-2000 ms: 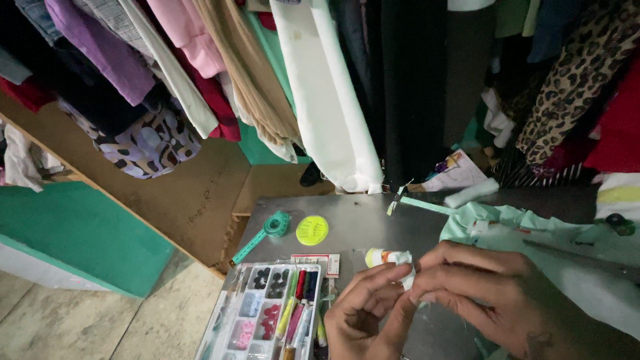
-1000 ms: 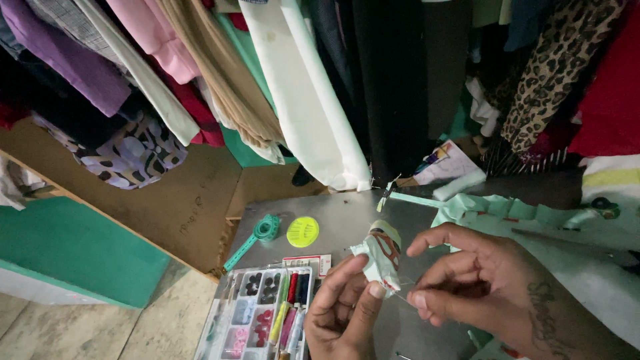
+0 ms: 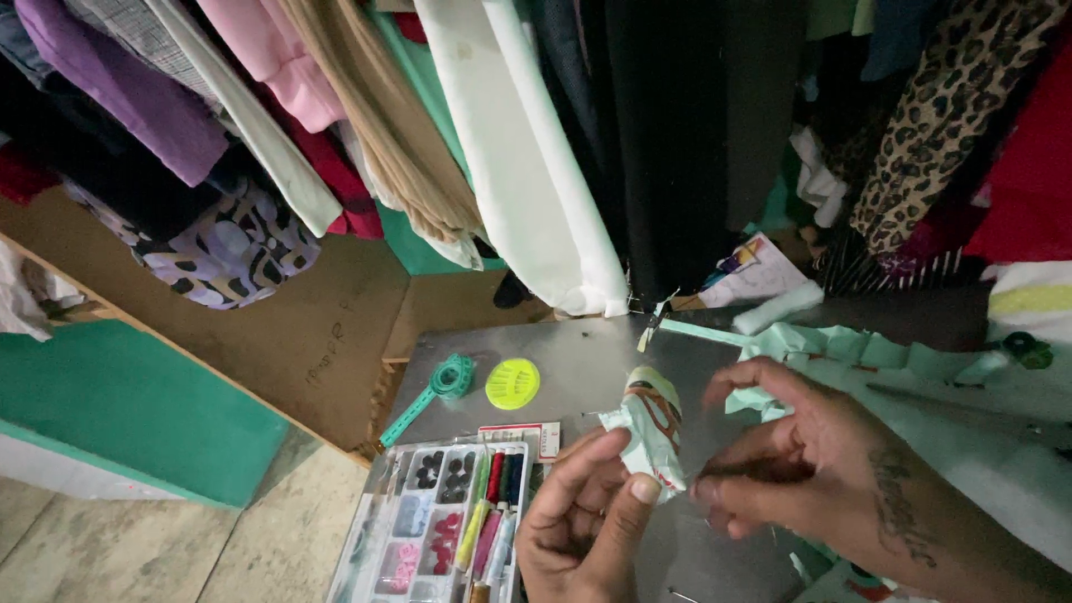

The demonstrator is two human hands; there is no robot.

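My left hand [image 3: 586,519] pinches a small stuffed piece of pale mint printed fabric [image 3: 653,431] between thumb and fingers, and a pin or needle sticks out at its left edge. Just right of it is my right hand [image 3: 779,461], thumb and forefinger close together at the fabric's lower corner; whether they grip a needle or thread cannot be told. Behind my right hand lies a larger ruffled mint cloth [image 3: 846,352]. A coiled green measuring tape [image 3: 452,377] and a yellow-green round plastic needle disc [image 3: 512,383] rest on the grey table [image 3: 578,356].
A sewing kit box [image 3: 410,519] with buttons and thread spools stands at the near left, beside a needle packet [image 3: 536,437]. Hanging clothes [image 3: 519,151] line the back above a wooden shelf [image 3: 327,327]. A metal pin [image 3: 682,596] lies near the bottom edge.
My hands, close together over the fabric two seconds ago, have parted, uncovering more of the stuffed piece. Since one second ago, my right hand's fingers have shifted beside its lower corner.
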